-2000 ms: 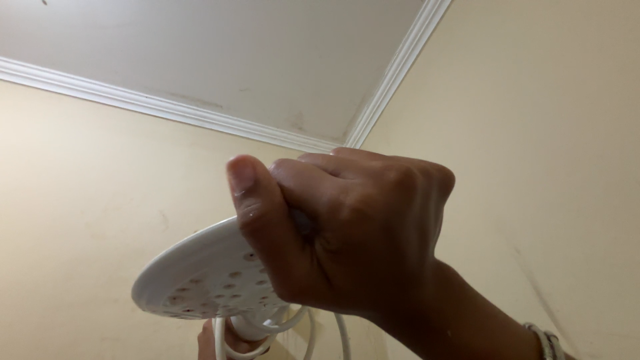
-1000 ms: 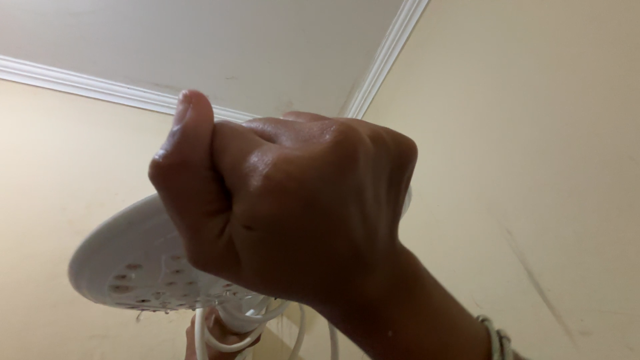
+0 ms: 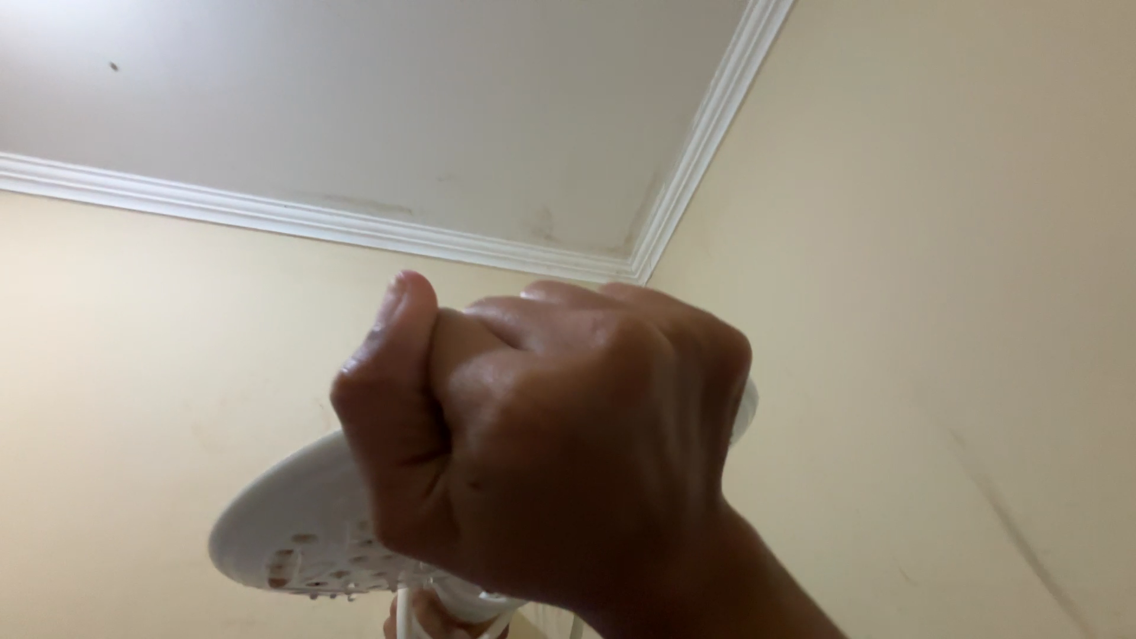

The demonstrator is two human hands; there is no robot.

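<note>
A round white electric shower head (image 3: 293, 524), with holes in its underside and water drops on its lower rim, is tilted at lower centre. My right hand (image 3: 568, 426) is closed in a fist in front of it, thumb up along the left side, hiding much of the disc. Whether anything is inside the fist cannot be told. Below the disc, my left hand (image 3: 430, 617) is wrapped about the shower's white neck, largely hidden by a white hose (image 3: 404, 612) and cut off by the bottom edge.
Behind are cream walls (image 3: 932, 266) meeting in a corner, with white crown moulding (image 3: 399, 232) under a grey-white ceiling (image 3: 399, 98). Brownish stains mark the ceiling near the corner. A dark streak (image 3: 1016, 528) runs down the right wall.
My right fist has shifted left across the shower head, and the disc's right edge now shows beyond it. The bracelet on that wrist has left the view. My left hand remains at the neck.
</note>
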